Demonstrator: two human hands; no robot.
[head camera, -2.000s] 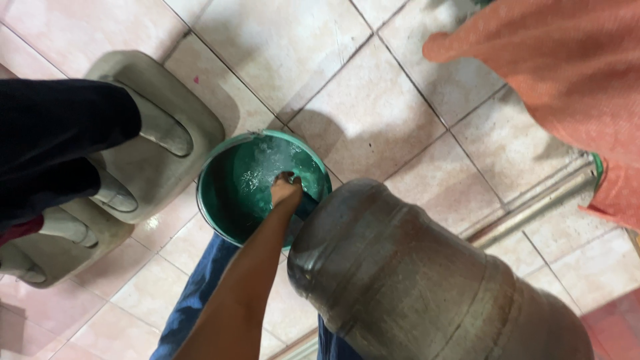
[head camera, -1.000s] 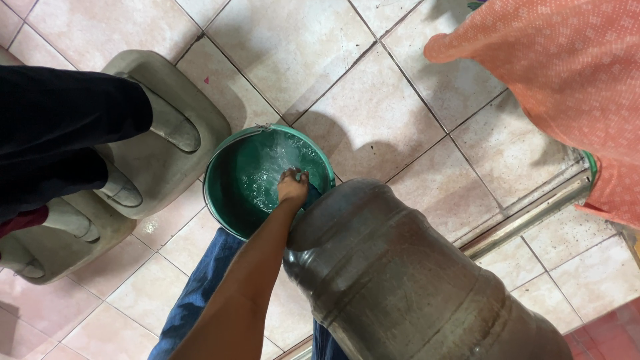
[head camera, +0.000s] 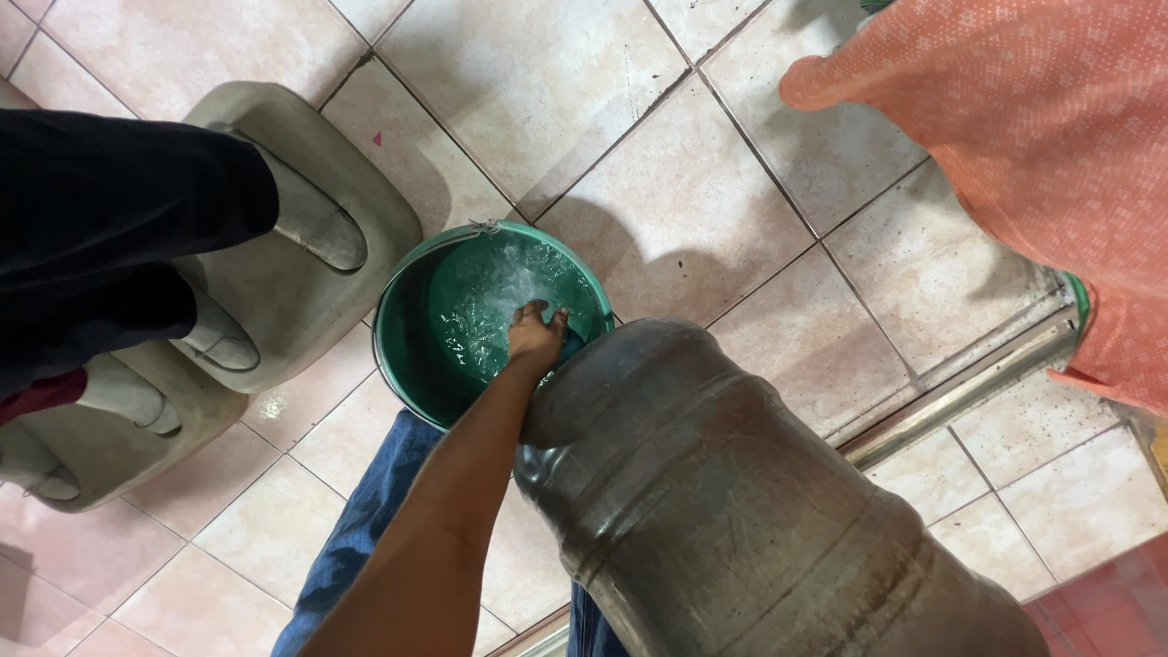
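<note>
My left hand (head camera: 537, 336) is inside the rim of a green plastic bucket (head camera: 391, 370), above splashing, bubbly water (head camera: 493, 292). Its fingers are partly curled beside the dark neck end of a large, ribbed, scuffed water jug (head camera: 730, 484). Whether they grip the neck cannot be told. Tilted, the jug has its narrow end over the bucket's right edge, and its body stretches to the lower right. The bucket stands on the tiled floor with a thin wire handle resting along its rim. My right hand is out of sight.
Left of the bucket, grey feet or shoes (head camera: 319, 219) below dark trousers (head camera: 119, 192) rest on rounded bases (head camera: 379, 182). Orange patterned cloth (head camera: 1031, 119) hangs at upper right. A metal floor track (head camera: 958, 392) runs behind the jug. Blue jeans (head camera: 356, 520) show below the bucket.
</note>
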